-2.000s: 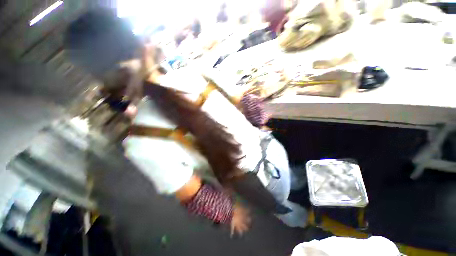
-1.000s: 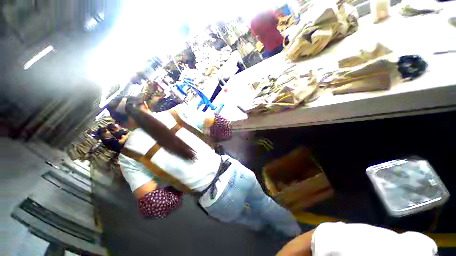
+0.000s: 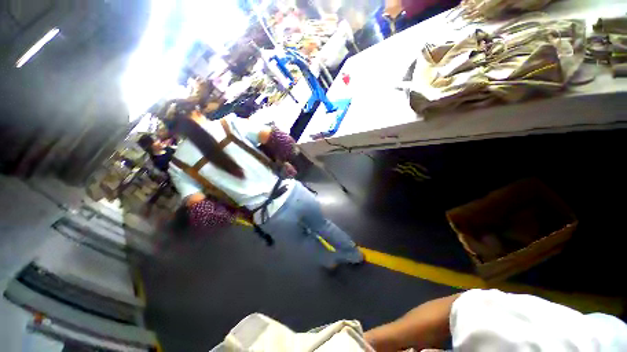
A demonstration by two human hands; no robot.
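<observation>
A pale beige cloth piece [image 3: 295, 338], perhaps a bag part, shows at the bottom edge and is cut off by it. A bare forearm with a white sleeve comes in from the lower right and ends at this piece. It looks like my right arm, but my right hand is hidden behind the cloth or below the edge, so its grip does not show. My left hand is not in view. A heap of beige bag parts [image 3: 495, 69] lies on the white table, well away from the arm.
A person [image 3: 240, 168] in a white top with crossed brown straps walks ahead on the dark floor. The white table [image 3: 385, 113] runs along the right, with a blue stand [image 3: 317, 89] and a small red item [image 3: 346, 80]. A cardboard box [image 3: 522, 251] is under it, near a yellow floor line.
The view has moved forward along the table. The stool has left the view and the box now shows at the right. The person ahead is farther off. The beige cloth has appeared at the bottom.
</observation>
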